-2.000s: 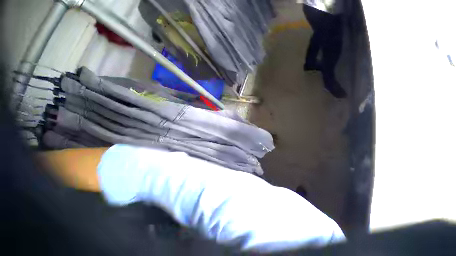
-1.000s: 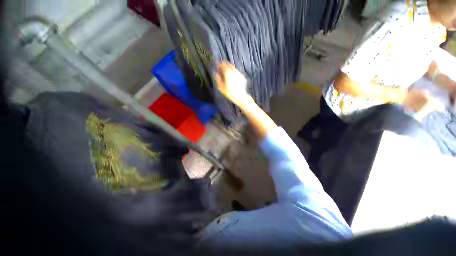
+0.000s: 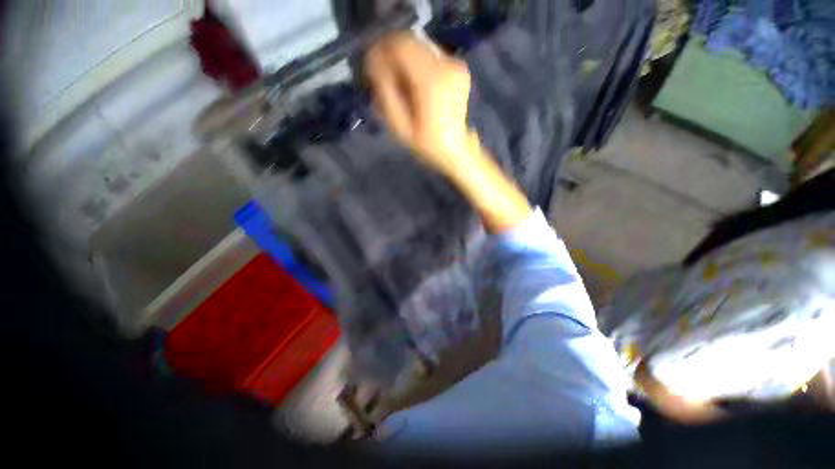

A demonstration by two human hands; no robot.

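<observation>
My right hand (image 3: pixel 426 96), in a light blue sleeve, is raised at the upper middle. Its fingers are curled at the top of a row of grey denim garments (image 3: pixel 384 201), beside the rail area. Blur hides whether it grips a hanger, the rail or cloth. Dark hanger shoulders (image 3: pixel 284 142) show blurred to the left of the hand. More grey garments (image 3: pixel 604 64) hang behind and to the right. My left hand is not in view.
A red crate (image 3: pixel 247 330) and the edge of a blue crate (image 3: pixel 275 247) are at lower left. A green bin (image 3: pixel 723 101) holding blue cloth stands at upper right. A person in a patterned top (image 3: pixel 742 302) is close at lower right. Dark red cloth (image 3: pixel 220 50) hangs at upper left.
The view has swung towards the hanging garments and crates. My right hand moved from low left to the garment row, then up to its top. The winged embroidery and white table have left view.
</observation>
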